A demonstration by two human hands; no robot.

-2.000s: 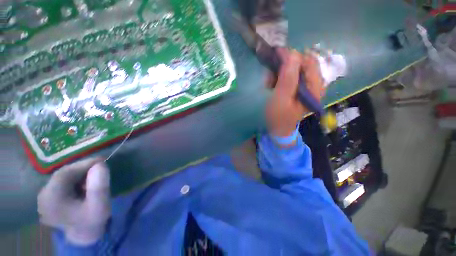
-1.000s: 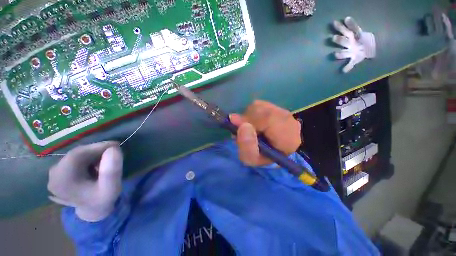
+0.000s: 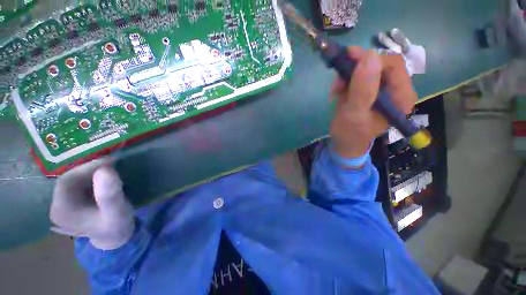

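Note:
A green circuit board (image 3: 190, 86) lies solder side up at the upper left, its front edge over a red carrier (image 3: 49, 168). My left hand (image 3: 92, 201), in a white glove, is pinched just in front of the board's near left corner. The solder wire (image 3: 23, 177) shows only faintly left of the glove; its end at the fingers is too blurred to see. My bare right hand (image 3: 372, 98) is closed around the dark blue handle of the soldering iron (image 3: 346, 62), right of the board. The iron's metal barrel points up and left, near the board's right edge, blurred.
A metal wool tip cleaner (image 3: 340, 12) is at the top, beyond the iron. A spare white glove (image 3: 410, 52) lies on the green mat (image 3: 259, 124) behind my right hand. A dark rack of electronics (image 3: 412, 184) stands below the mat's edge at right.
My right hand has lifted the iron off the board's front edge and moved up and right. The wire strand no longer shows reaching the board. My left hand has stayed nearly in place.

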